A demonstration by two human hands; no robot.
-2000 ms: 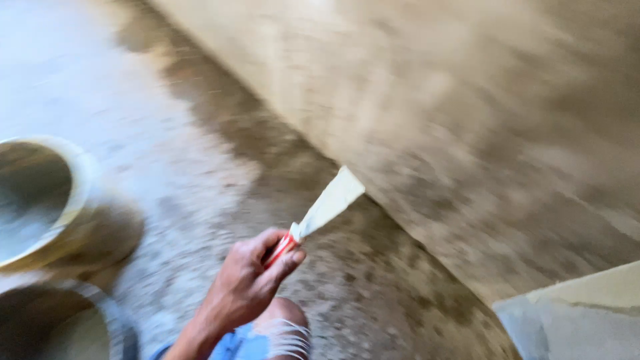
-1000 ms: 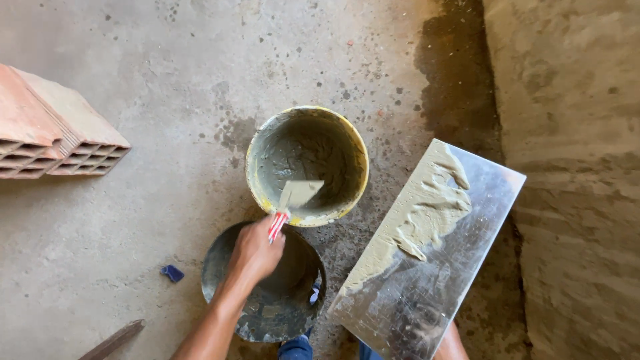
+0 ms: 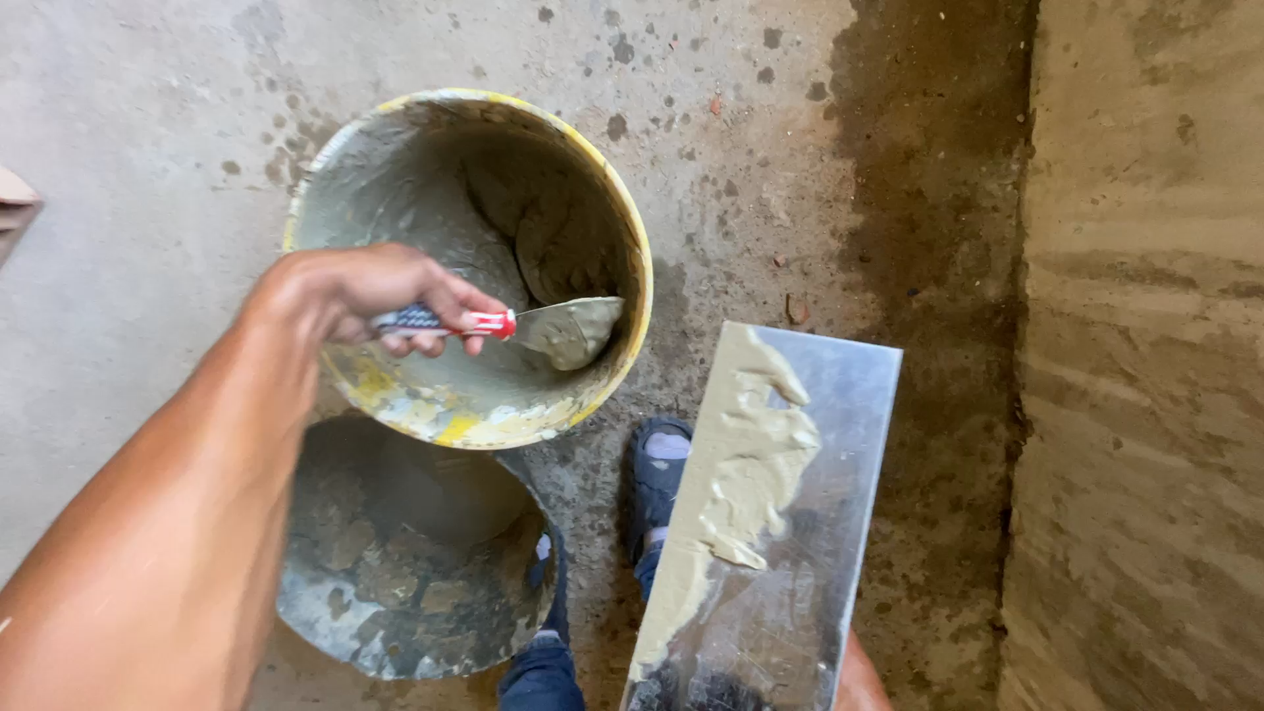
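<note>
My left hand (image 3: 405, 301) grips a putty knife (image 3: 494, 324) by its red, white and dark handle. The blade lies inside a yellow-rimmed bucket (image 3: 640, 247) and bears a lump of wet grey-beige plaster. More plaster (image 3: 568, 237) coats the bucket's bottom and wall. At the lower right a broad rectangular steel trowel (image 3: 839, 474) is held face up, wet plaster (image 3: 755, 454) spread along its left side. My right hand (image 3: 861, 681) is under the trowel, mostly hidden; only a bit of skin shows at its lower edge.
Below the yellow-rimmed bucket stands a dark bucket (image 3: 395, 642) with murky contents. My shod foot (image 3: 657, 474) is beside the trowel on the spotted concrete floor (image 3: 731, 178). A plastered wall (image 3: 1145, 395) runs along the right. Part of a brick (image 3: 15, 202) shows at the left edge.
The trowel has come into view since the first frame. My left hand has brought the putty knife further into the bucket, and its blade now carries a thick lump of plaster.
</note>
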